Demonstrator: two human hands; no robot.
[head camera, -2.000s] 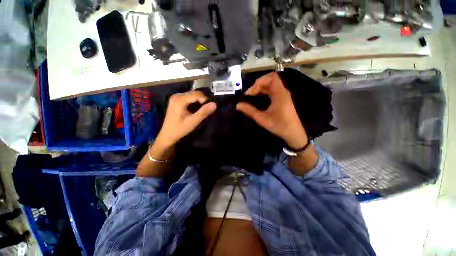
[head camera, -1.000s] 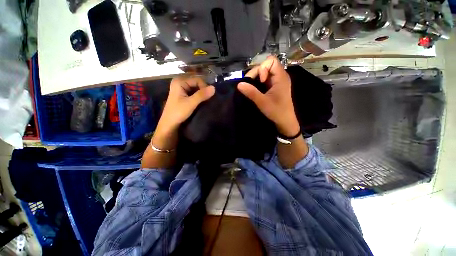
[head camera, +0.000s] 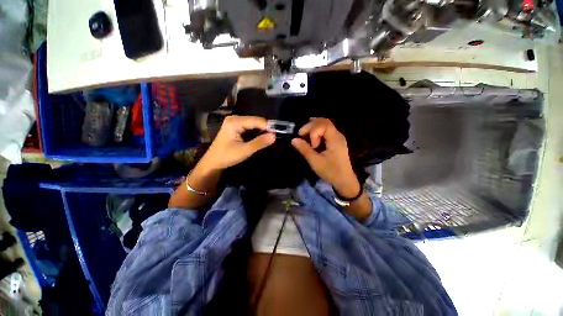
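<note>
A black garment (head camera: 321, 92) lies bunched on the lap against the table edge, below the grey button-sewing machine (head camera: 271, 24). The shiny metal work plate (head camera: 287, 84) shows under the machine head. A small white label (head camera: 281, 128) with a dark centre lies on the cloth between my fingertips. My left hand (head camera: 237, 145) pinches the garment at the label's left end. My right hand (head camera: 325, 151) pinches the cloth just right of the label. The cloth's edges are hard to make out.
A black phone (head camera: 137, 28) and a small round black object (head camera: 100, 24) lie on the white table (head camera: 68, 65). A blue crate (head camera: 99, 154) with packets is at left, a lower blue crate (head camera: 77, 241) beneath it. A lined crate (head camera: 457, 154) is at right.
Both hands have drawn back from the machine head toward my body with the garment. The work plate and the label between the fingertips now show clearly.
</note>
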